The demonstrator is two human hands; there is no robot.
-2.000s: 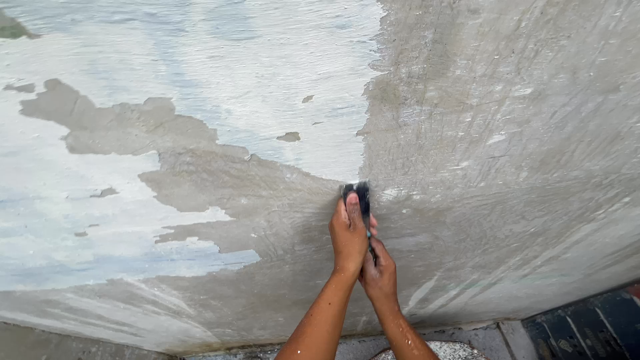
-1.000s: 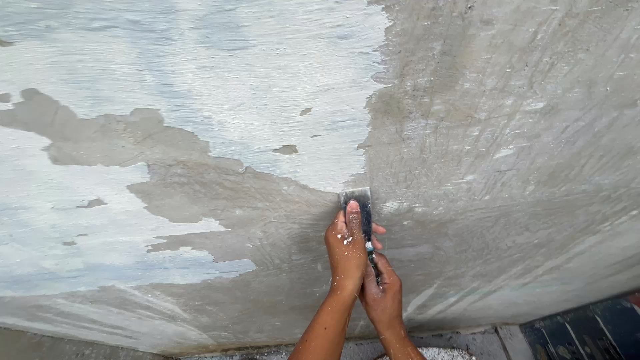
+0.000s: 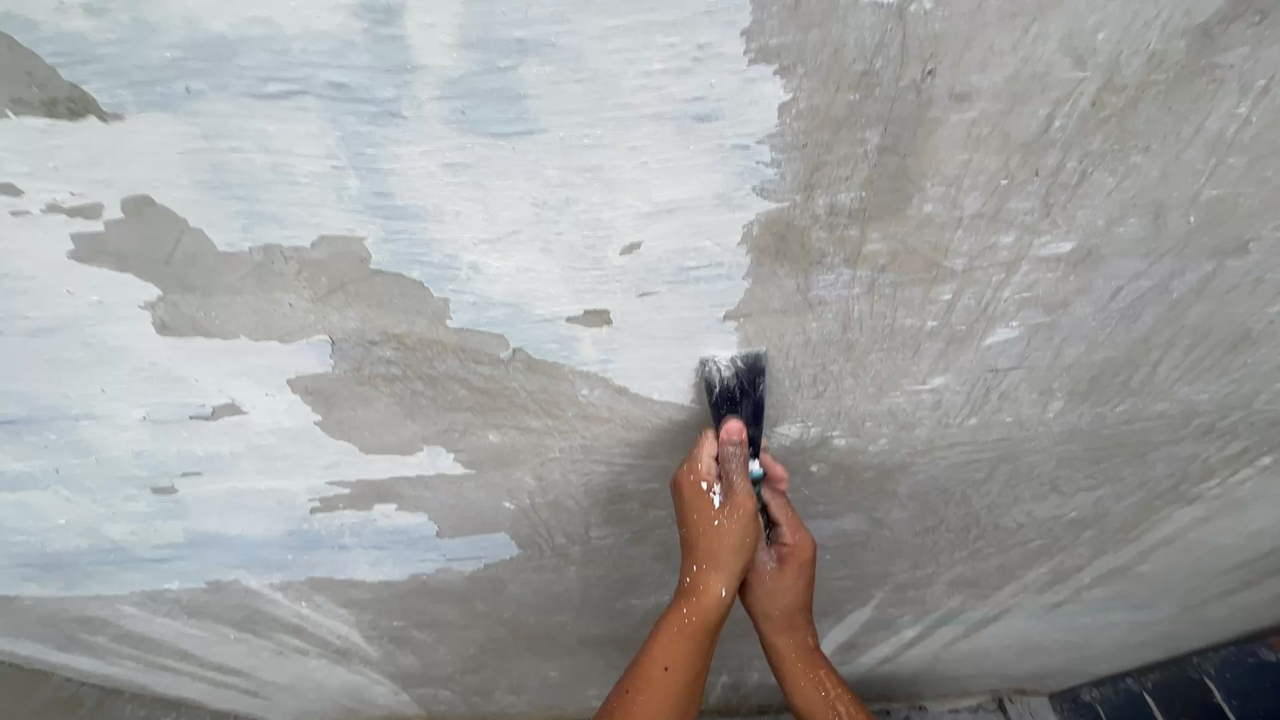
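Note:
A scraper with a wide dark blade (image 3: 735, 390) lies against the wall at the lower right corner of a patch of peeling white paint (image 3: 580, 180). White flakes and dust cover the top of the blade. My left hand (image 3: 715, 510) grips the scraper, its thumb pressed along the lower blade. Behind and to the right of it, my right hand (image 3: 785, 560) closes around the handle, which is mostly hidden by the fingers. White specks dot both forearms and the left hand.
Bare grey wall (image 3: 1000, 300) with scratches and pale streaks spreads to the right and below. An irregular grey patch (image 3: 400, 380) cuts through the paint on the left. Dark tiles (image 3: 1180, 690) lie at the bottom right.
White flakes show on my left hand and wrist, where two seconds ago hardly any were seen. Both hands keep their hold on the scraper, near the same paint corner.

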